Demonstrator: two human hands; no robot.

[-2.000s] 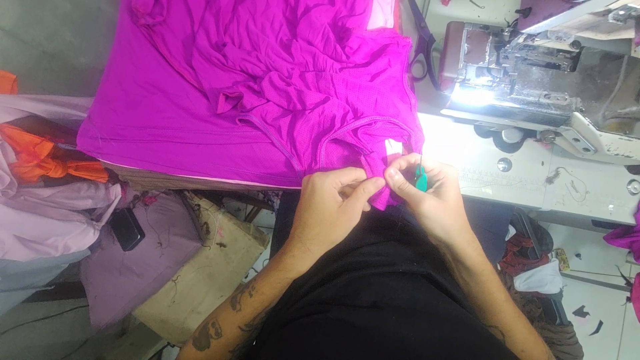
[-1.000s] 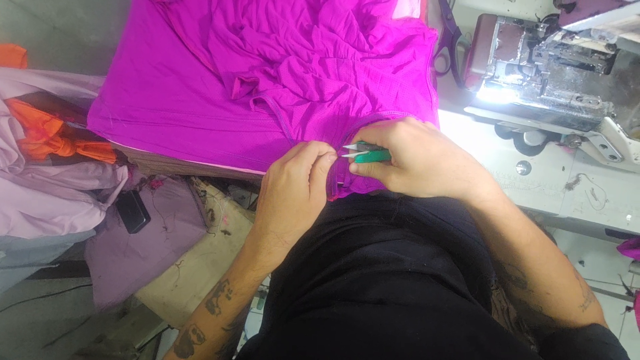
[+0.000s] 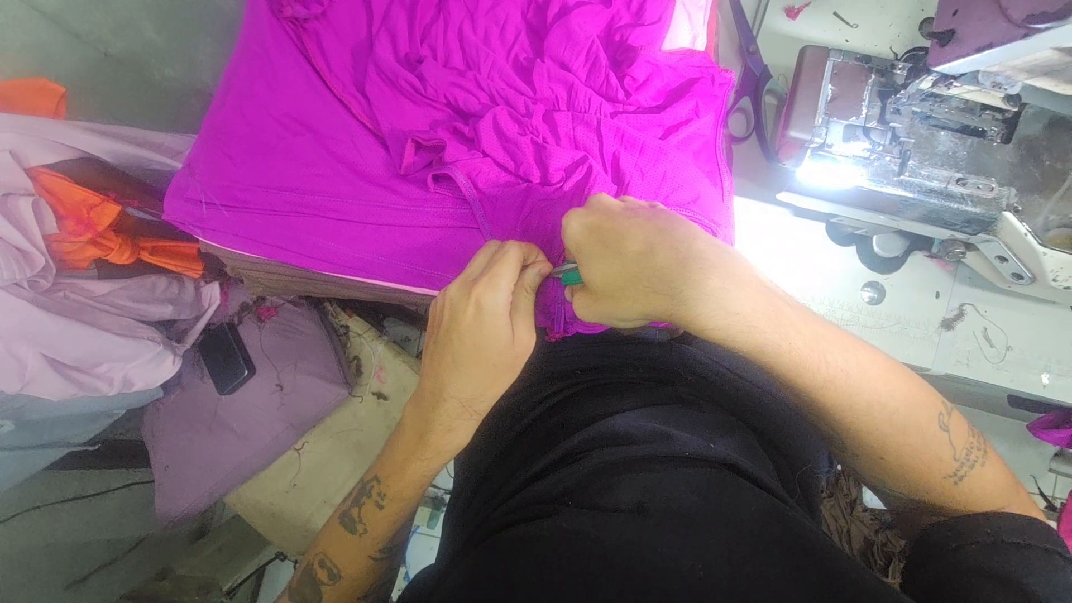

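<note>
A magenta garment of thin knit fabric (image 3: pixel 335 193) lies spread and rumpled over a pile of cloth, its near edge by my waist. My right hand (image 3: pixel 632 264) is closed around green-handled thread snips (image 3: pixel 570 275), whose metal tip points left to my other hand's fingertips. At the garment's near edge, my left hand (image 3: pixel 494 301) pinches something small beside the blades, probably fabric or thread; the fingers hide it.
An industrial sewing machine (image 3: pixel 904 142) with a lit lamp stands at the right. Purple-handled scissors (image 3: pixel 751 92) lie between it and the garment. A black phone (image 3: pixel 226 358) rests on a mauve cushion at the lower left, near orange cloth (image 3: pixel 84 226).
Two seconds ago the snips sat upright in my right hand while both hands held the fabric edge. Now they point left, with their tip at my left fingertips.
</note>
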